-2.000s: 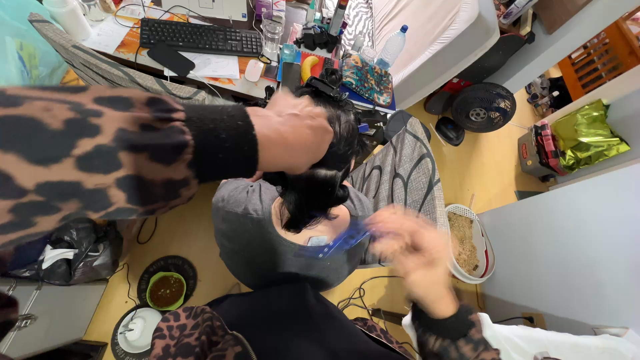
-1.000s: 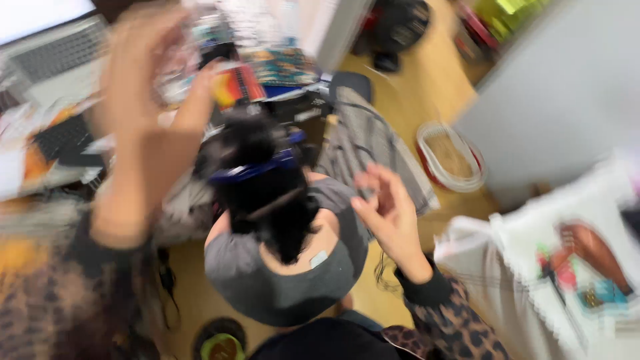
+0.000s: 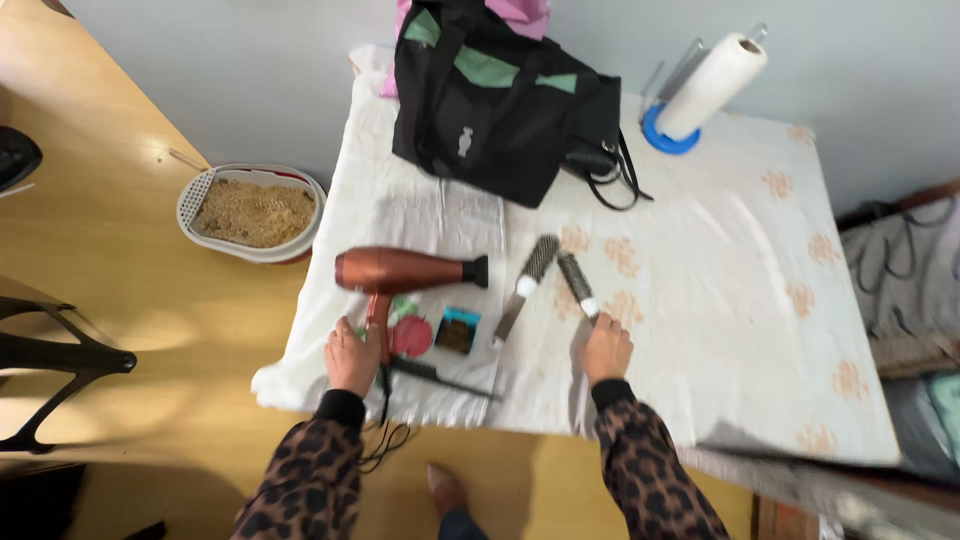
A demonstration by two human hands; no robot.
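Note:
My left hand [image 3: 351, 356] is at the handle of a copper-coloured hair dryer [image 3: 401, 271], its fingers around or against it; the grip is partly unclear. My right hand [image 3: 607, 349] holds the handle end of a small round hairbrush [image 3: 577, 279], which lies on the table. A larger round hairbrush [image 3: 528, 286] rests just left of it. Between the dryer and the brushes are a pink round item [image 3: 412, 336] and a small blue-edged box with dark contents [image 3: 457, 331]. A black tail comb [image 3: 442, 377] lies in front of them.
A black and green bag [image 3: 487, 112] and a paper towel roll [image 3: 712, 86] on a blue-based stand occupy the back of the cloth-covered table [image 3: 750, 300]. On the floor at left is a litter tray [image 3: 251, 212]. The dryer's cord [image 3: 385, 442] hangs over the front edge.
The view has swung from a seated person with clipped dark hair to the table. My hands have left the person's head area; my right hand now holds the small round brush.

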